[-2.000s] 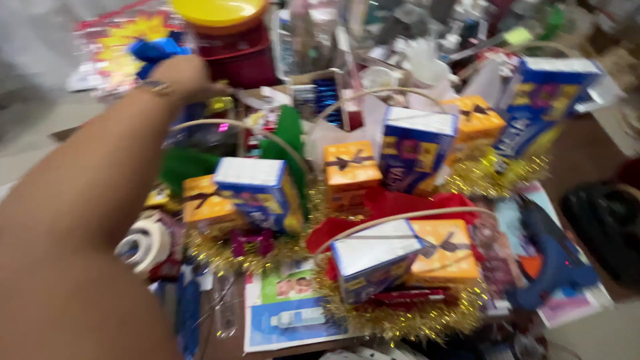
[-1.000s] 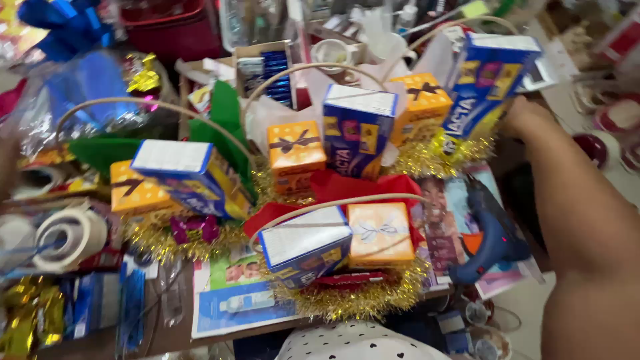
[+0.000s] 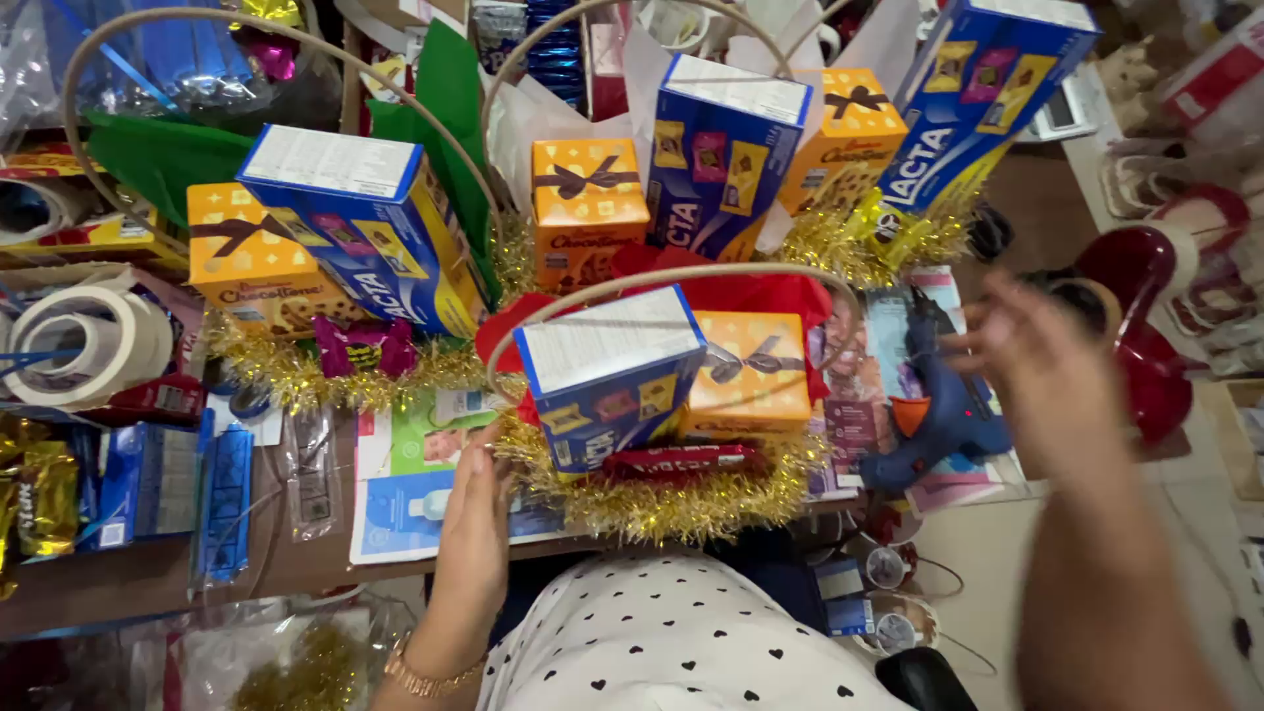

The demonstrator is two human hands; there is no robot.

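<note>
My left hand [image 3: 476, 523] touches the left side of the front gift basket, at its gold tinsel garland [image 3: 681, 509]; its fingers are partly hidden by the tinsel. This basket holds a blue chocolate box [image 3: 617, 395], an orange chocottone box [image 3: 750, 370], a red-wrapped bar [image 3: 681, 462] and red tissue under a cane handle [image 3: 632, 281]. Blurred, my right hand [image 3: 1037, 360] hovers with fingers spread beside a blue hot glue gun [image 3: 933, 420], holding nothing visible. Behind stand several like baskets, one with green tissue [image 3: 163, 173] and a purple-wrapped sweet [image 3: 363, 346].
Rolls of white tape [image 3: 84, 346], blue ribbon packaging [image 3: 227, 504] and gold-wrapped sweets [image 3: 44, 499] lie at left. Printed magazines [image 3: 395, 513] lie under the front basket. Red glossy containers [image 3: 1136, 296] stand at right, past the table's edge. Clear plastic bags [image 3: 286, 662] show below.
My left hand, earlier reaching to the upper left, is now at the front basket. My right hand has moved from the far right basket down near the glue gun.
</note>
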